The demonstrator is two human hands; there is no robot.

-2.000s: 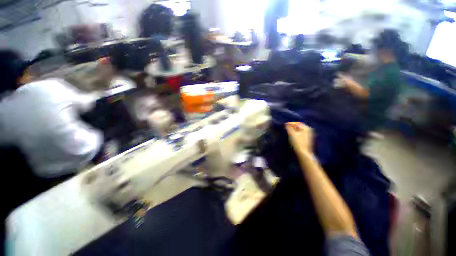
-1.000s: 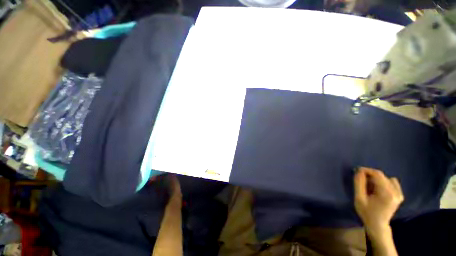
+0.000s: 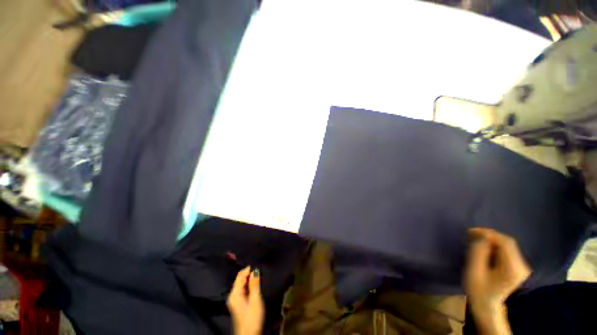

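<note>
A flat navy garment panel [image 3: 393, 176] lies on the white sewing table [image 3: 281, 98]. Its upper edge runs under the presser foot [image 3: 476, 140] and it hangs over the table's front edge. My right hand [image 3: 496, 265], blurred and curled, is over the panel's front right part; whether it grips cloth is unclear. My left hand [image 3: 247, 301] is low in front of the table, cut off by the bottom edge. Its fingertips are close together against a black cloth [image 3: 229, 255] below the table edge; I cannot tell if they pinch it.
A large dark cloth piece [image 3: 157, 131] drapes along the table's light-blue left edge. Beyond it are a clear plastic-wrapped bundle [image 3: 82, 141] and brown cardboard [image 3: 36, 72]. The machine head [image 3: 556, 85] stands at the right, with a thin wire guide beside the needle area.
My left hand has moved right and down from the table's left front corner. More black cloth shows below that corner. The panel appears unchanged under the foot; my right hand stays over it.
</note>
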